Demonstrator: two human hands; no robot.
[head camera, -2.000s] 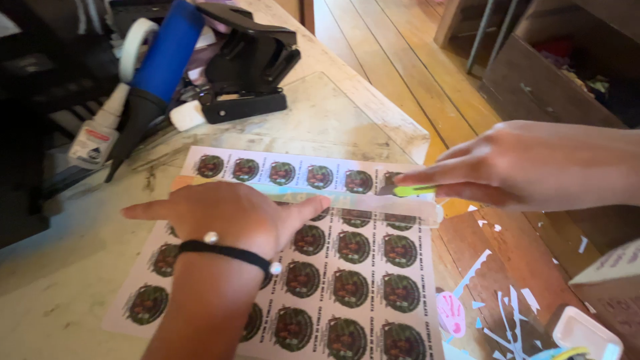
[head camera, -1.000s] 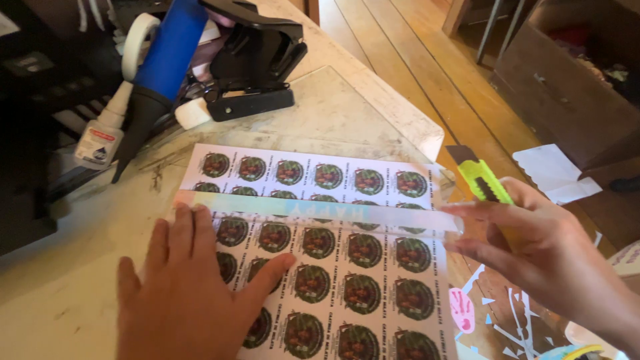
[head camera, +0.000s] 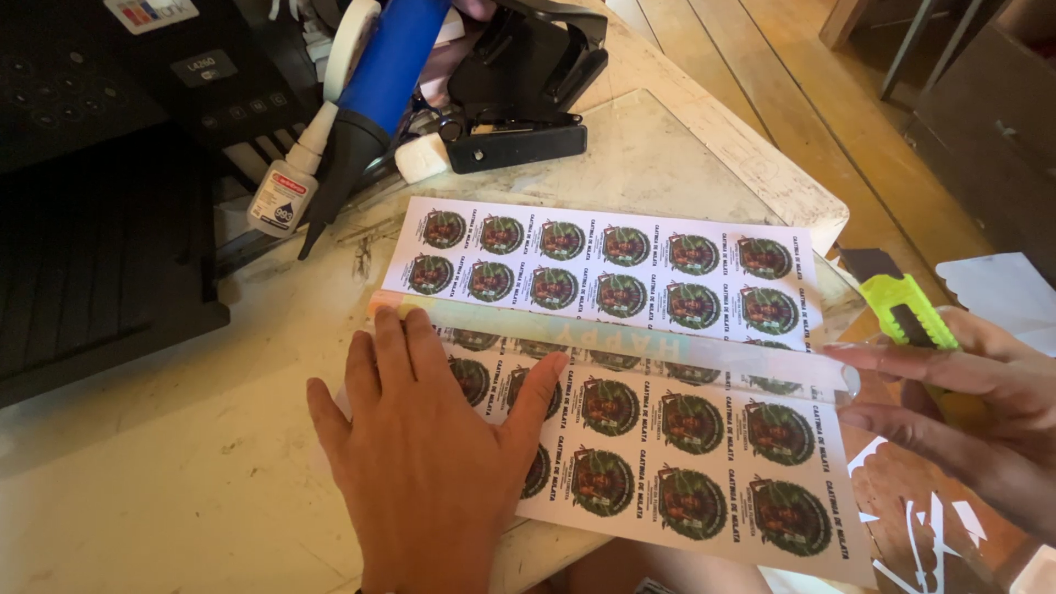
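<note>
A sheet of printed round labels (head camera: 693, 487) lies on the worn tabletop, its right part reaching past the edge. Across it runs a translucent plastic ruler (head camera: 610, 337), between the second row and the rows below. My left hand (head camera: 445, 454) is spread flat, fingertips on the ruler's left end and palm over the sheet. My right hand (head camera: 965, 404) holds a yellow-green utility knife (head camera: 907, 313), its wide blade pointing up and left, while thumb and index finger are at the ruler's right end.
A black printer (head camera: 107, 165) stands at the left. Near it are a glue bottle (head camera: 289, 190), a blue and black tool (head camera: 396, 66), a black hole punch (head camera: 528, 91) and a white block (head camera: 421, 158). Paper scraps (head camera: 924, 536) lie on the wooden floor beyond the table (head camera: 165, 462).
Two seconds ago the knife was at the ruler's right part near the top row; it has since been raised off the sheet. The ruler now lies lower on the sheet, with two full rows above it.
</note>
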